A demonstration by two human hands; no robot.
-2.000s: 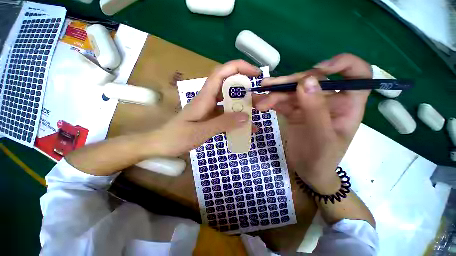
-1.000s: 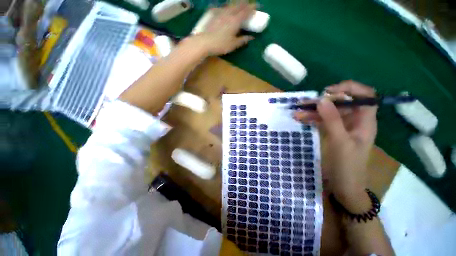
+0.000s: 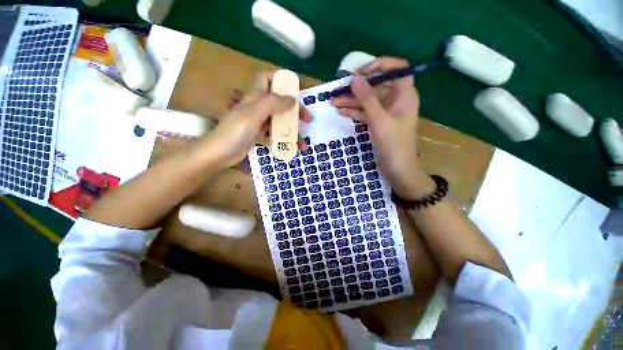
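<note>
My left hand (image 3: 249, 123) holds an off-white oblong housing (image 3: 285, 116) upright over the label sheet's upper left part, its flat cream face towards me. A small dark marking shows near its lower end. My right hand (image 3: 389, 116) grips slim black tweezers (image 3: 403, 73), whose tip is at the dark labels along the sheet's top edge. Whether a label is on the tip cannot be told. The white label sheet (image 3: 335, 225) has a grid of small dark labels and a bare white patch near the top.
The sheet lies on a brown board (image 3: 205, 89). Loose housings lie around: one at the lower left (image 3: 217, 220), one at the left (image 3: 174, 122), several on the green bench (image 3: 382, 31). More label sheets (image 3: 34, 102) lie at far left, white paper (image 3: 540, 239) at right.
My left hand has come back from the far side of the bench and now holds a housing over the sheet. The tweezers have moved to the labels at the sheet's top edge.
</note>
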